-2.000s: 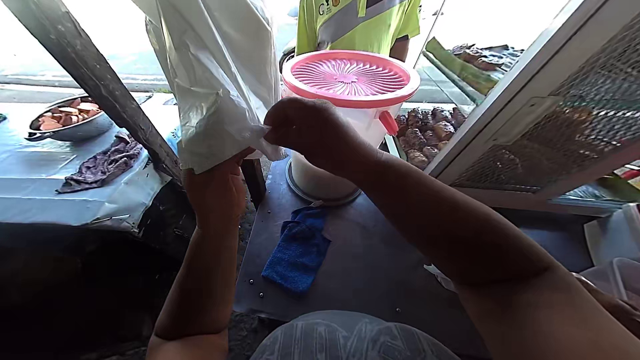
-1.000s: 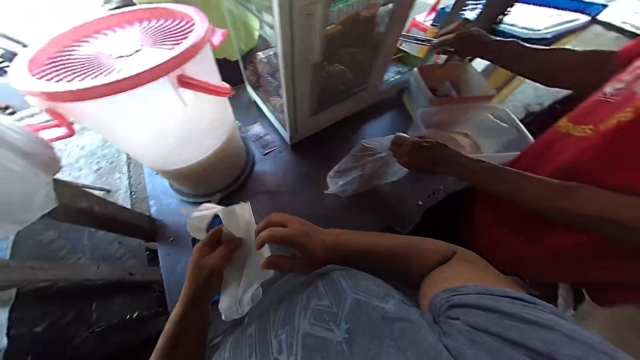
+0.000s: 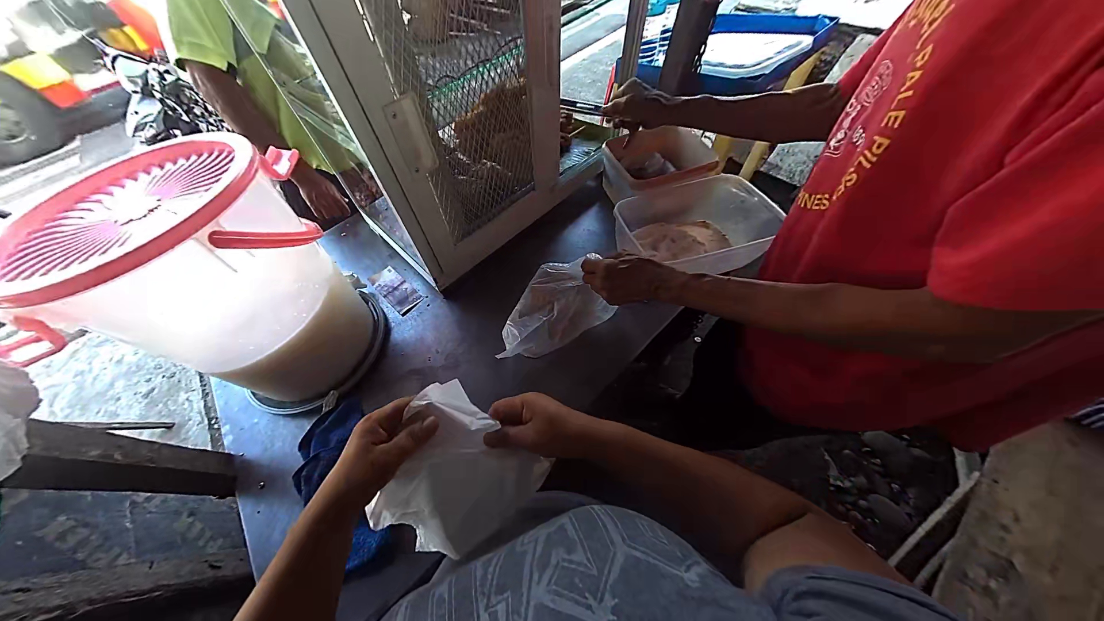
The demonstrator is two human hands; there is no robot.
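Close to my torso, a white plastic bag hangs between my two hands. My left hand pinches its upper left edge, and my right hand grips the upper right edge. Behind my left forearm lies a blue cloth on the dark tabletop. A translucent bucket with a pink lid and pale liquid inside stands at the left. To the right, a co-worker's hand holds a clear plastic bag low over the table.
A mesh-sided display case with food inside stands at the table's far side. Plastic containers sit by the co-worker in a red shirt. A banknote lies beside the bucket. Beyond the case is a person in a green shirt.
The white bag was first held up beside the bucket among hanging plastic; now a bag is low before my torso, its top spread between my hands. The view has swung right.
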